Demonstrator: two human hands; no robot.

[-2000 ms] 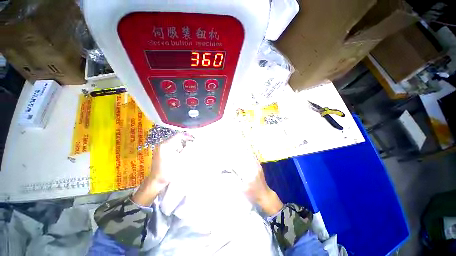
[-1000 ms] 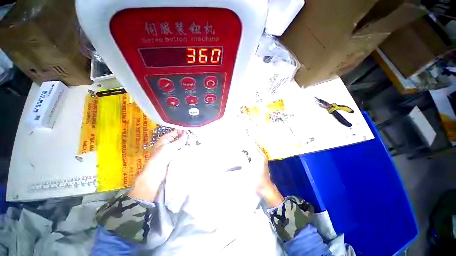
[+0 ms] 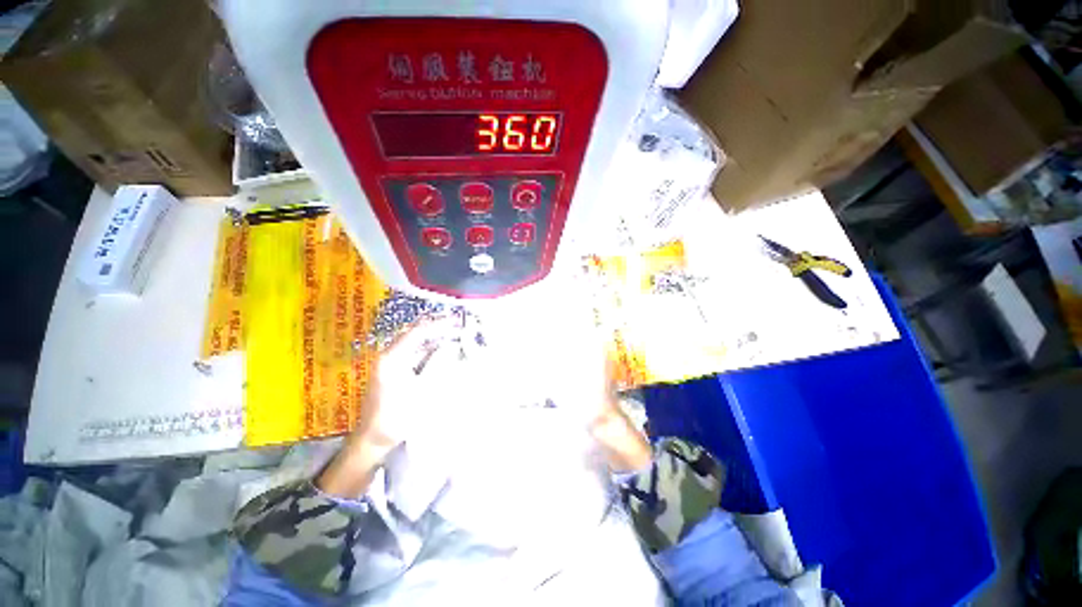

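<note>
The white servo button machine (image 3: 475,148) fills the top middle; its red panel shows 360. Pale cloth (image 3: 510,498) glares under its lamp and hangs over the lap. My left hand (image 3: 398,391) is at the cloth's left side, fingers near the working point, beside a pile of tiny dark-silver snap buttons (image 3: 409,318). My right hand (image 3: 611,421) is at the cloth's right side. Both hands hold the cloth. The fingertips and the press dies are washed out by glare; whether a button is in the fingers cannot be told.
Yellow tape (image 3: 275,344) lies on the table left. A small white box (image 3: 128,241) stands at the left end. Pliers (image 3: 807,270) and tiny scattered parts (image 3: 674,285) lie on the right. A blue bin (image 3: 866,462) is lower right, a grey-white garment heap (image 3: 142,534) lower left. Cardboard boxes (image 3: 807,107) stand behind.
The view has shifted slightly, so the machine and table sit further right. Both hands stay on the cloth; my right hand is a little lower and nearer the cloth's middle. The display still reads 360.
</note>
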